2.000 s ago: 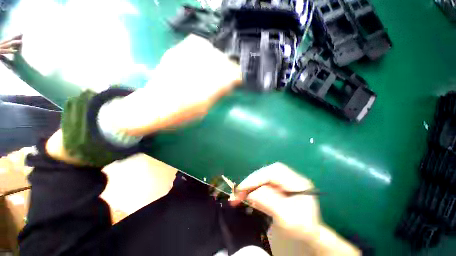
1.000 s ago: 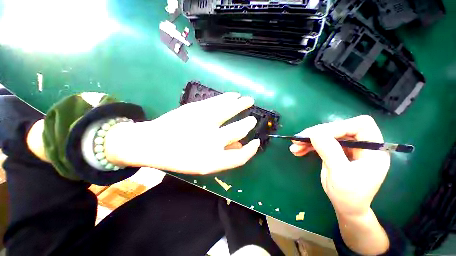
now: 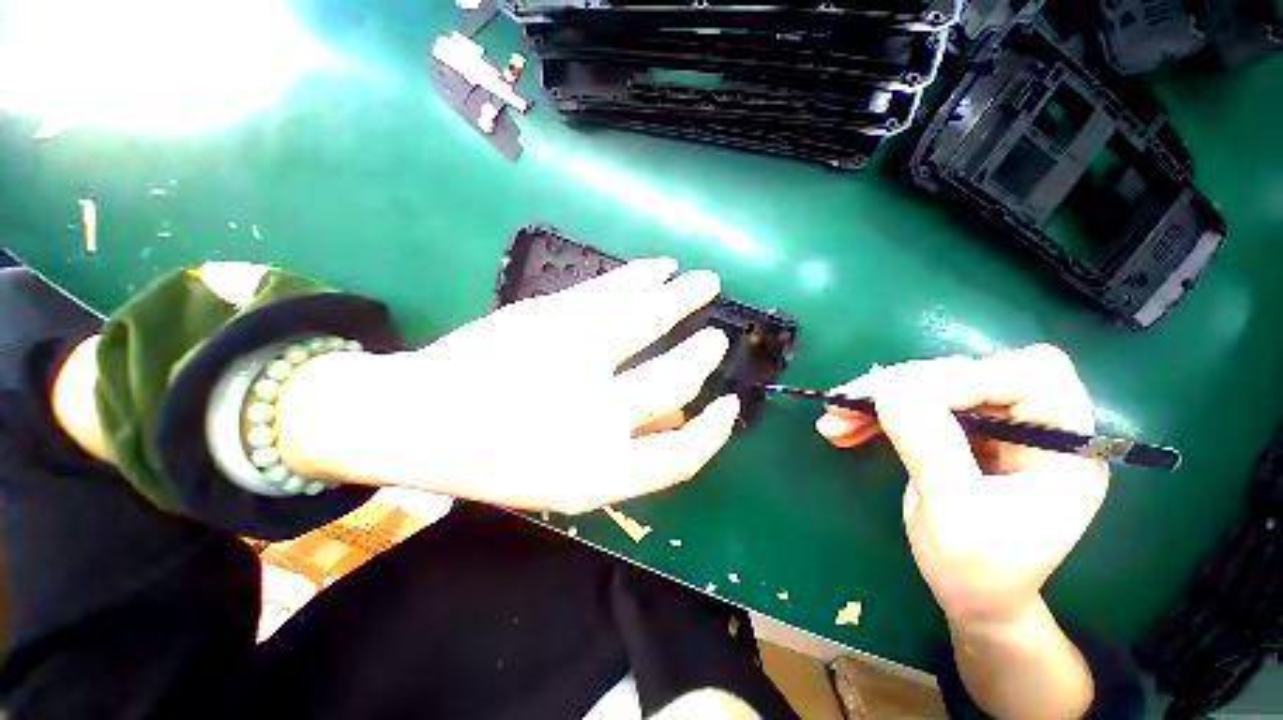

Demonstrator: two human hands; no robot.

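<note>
A black plastic housing lies flat on the green mat in front of me, its middle covered by my left hand. My left hand rests on the housing with fingers spread and presses it down. My right hand holds dark tweezers like a pen. Their points touch or nearly touch the right end of the housing, by a small orange spot. Whether the points hold a part is too small to tell.
A stack of black housings lies behind, with a loose housing right of it. White and dark pieces lie left of the stack. Cream scraps lie near the mat's front edge. More dark housings are at far right.
Since two seconds ago, my left hand has come from the pile onto the housing, and my right hand has brought the tweezers to its right end. In the last second both have barely moved.
</note>
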